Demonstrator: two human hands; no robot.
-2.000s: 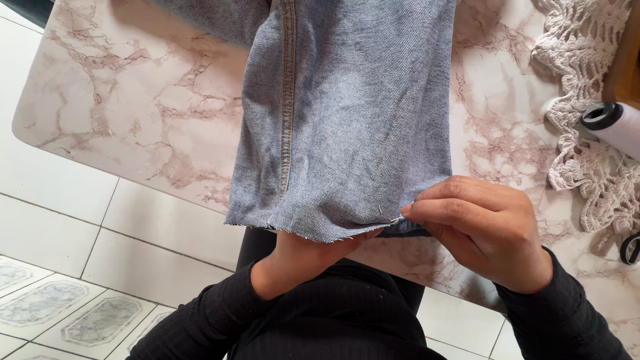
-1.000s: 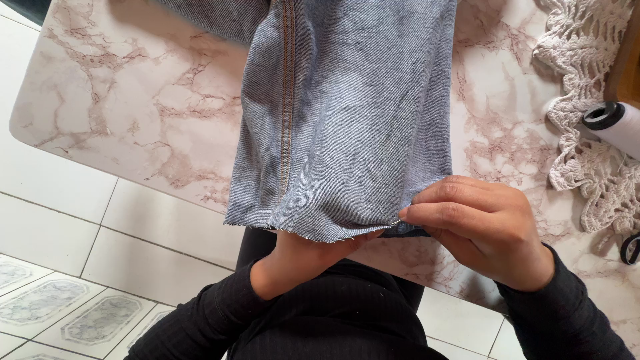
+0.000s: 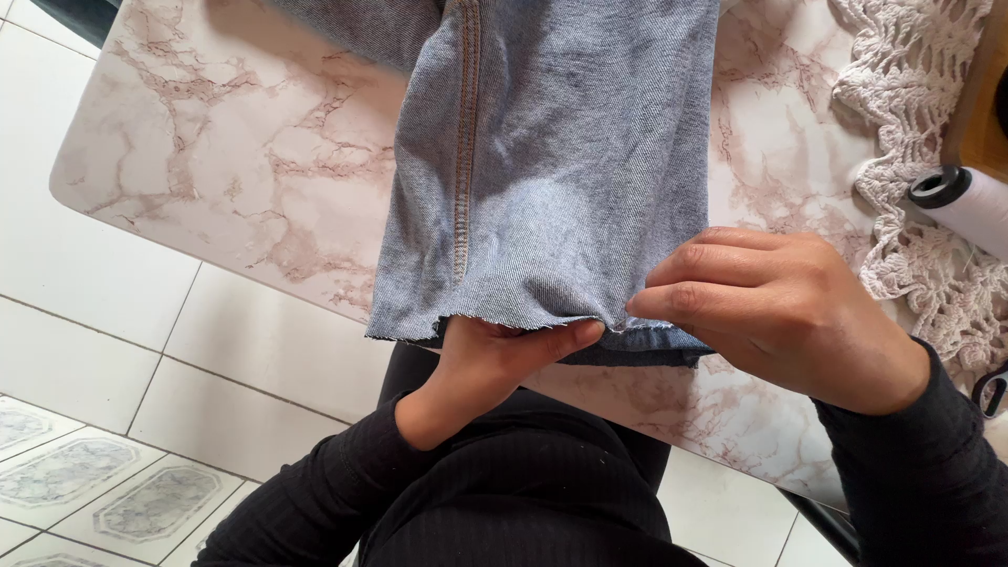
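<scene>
A light blue denim garment leg (image 3: 551, 173) lies over the marbled table, its raw, frayed edge toward me and a double orange-stitched seam running down it. My left hand (image 3: 488, 354) reaches into the leg's opening; its thumb shows at the frayed edge, while the other fingers are hidden under the cloth. At the right part of the same edge, my right hand (image 3: 732, 307) has thumb and fingertips pinched together by the cloth. Whether a needle or thread is between those fingertips cannot be made out. A darker inner layer of denim shows below the edge.
The marble-patterned tabletop (image 3: 260, 150) has a rounded corner at the left. At the right lie a white crocheted cloth (image 3: 906, 142), a cone of white thread (image 3: 969, 209) with a black end, a black handle loop (image 3: 991, 390) and a brown wooden object (image 3: 980, 102). Tiled floor shows beyond the edge.
My left thumb, hidden before, now shows at the frayed edge. The edge has lifted and the opening shows wider. My right hand has stayed close to the same spot.
</scene>
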